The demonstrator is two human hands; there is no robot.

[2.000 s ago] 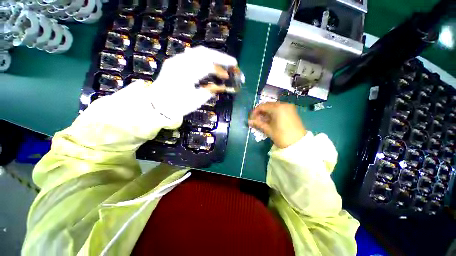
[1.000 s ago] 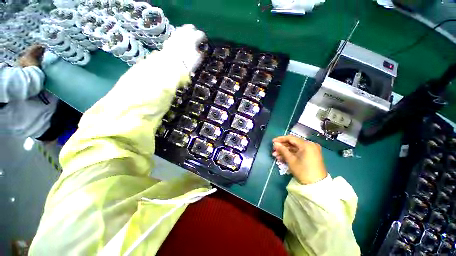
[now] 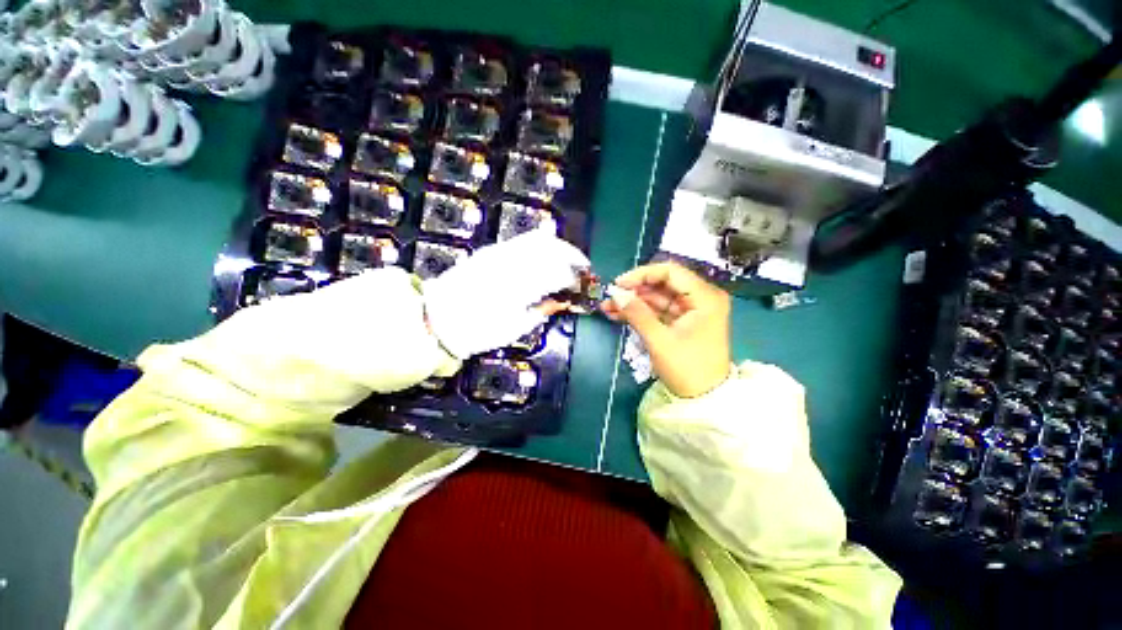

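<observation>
My left hand (image 3: 511,289), in a white glove with bare fingertips, holds a small dark module (image 3: 589,291) with orange glints over the right edge of the black blister tray (image 3: 588,160). My bare right hand (image 3: 683,322) meets it from the right, with thumb and forefinger pinching a tiny white part (image 3: 615,295) against or close to the module. Whether the two touch is too small to tell. Most tray pockets in view hold modules. Loose white parts (image 3: 637,357) lie on the green mat, partly hidden by my right hand.
A silver-grey machine (image 3: 800,135) with a red switch stands beyond my right hand, with a thick black arm (image 3: 935,185) beside it. A second tray of modules (image 3: 904,357) lies at the right. White ring housings (image 3: 105,117) lean in columns at the far left.
My left hand has come back from the tray's far left corner to my right hand, now with a module. The view has shifted; the other person's hand at the left is out of view.
</observation>
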